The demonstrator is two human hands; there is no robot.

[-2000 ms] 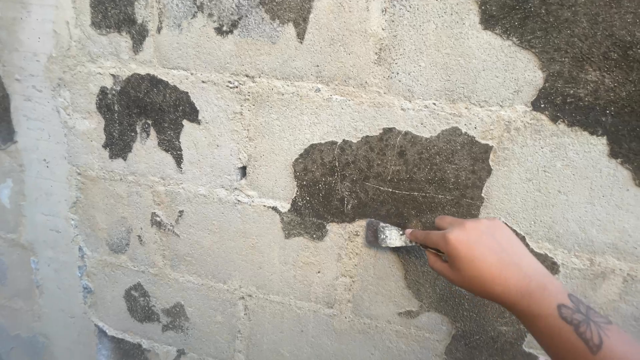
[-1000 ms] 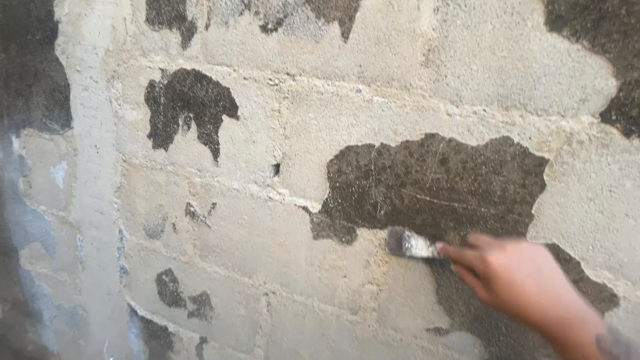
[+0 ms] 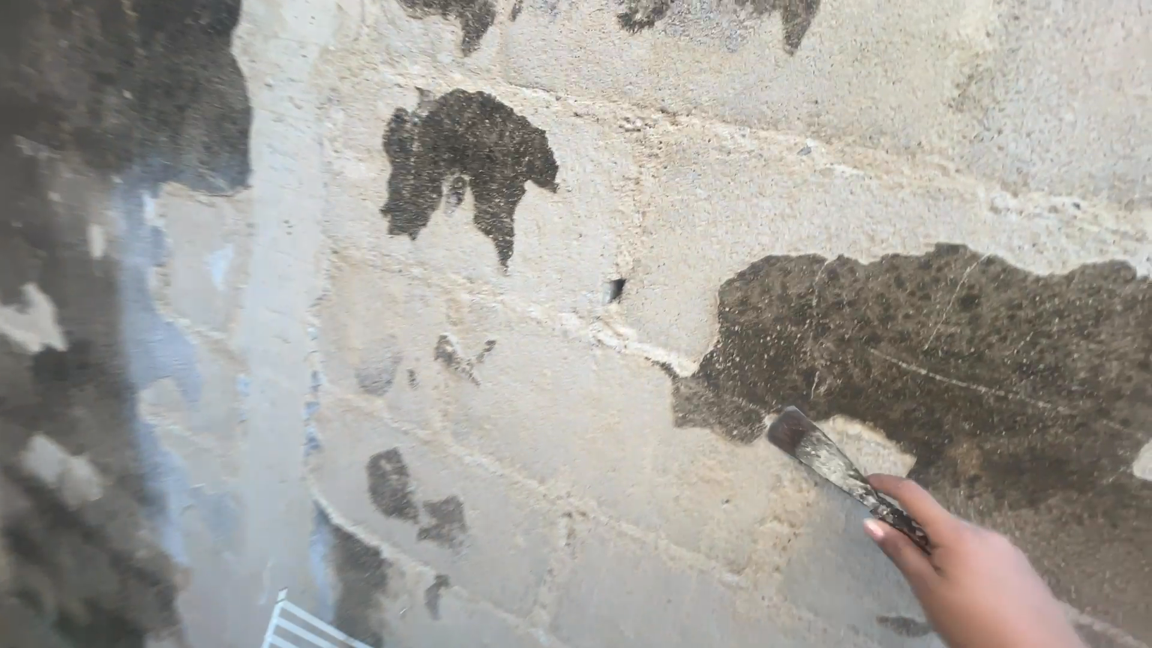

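My right hand [image 3: 976, 567], at the lower right, grips a putty knife [image 3: 828, 459] whose metal blade is smeared with pale residue. The blade's tip meets the wall at the lower edge of a large dark patch [image 3: 900, 342], where the pale coating is gone. Around it spreads the pale coated block wall [image 3: 558, 396] with raised mortar lines. A smaller dark patch [image 3: 477, 153] lies up and to the left, and a small hole [image 3: 616, 290] sits between the two. My left hand is out of view.
A pale vertical strip [image 3: 286, 315] runs down the wall on the left. Beyond it are dark, bluish and flaking areas [image 3: 72, 405]. A white wire rack [image 3: 310, 625] shows its corner at the bottom left. Small dark spots [image 3: 391, 484] mark the lower wall.
The view has shifted left and closer to the wall. The putty knife now points up and to the left, at the dark patch's lower left edge; earlier it lay more level just below.
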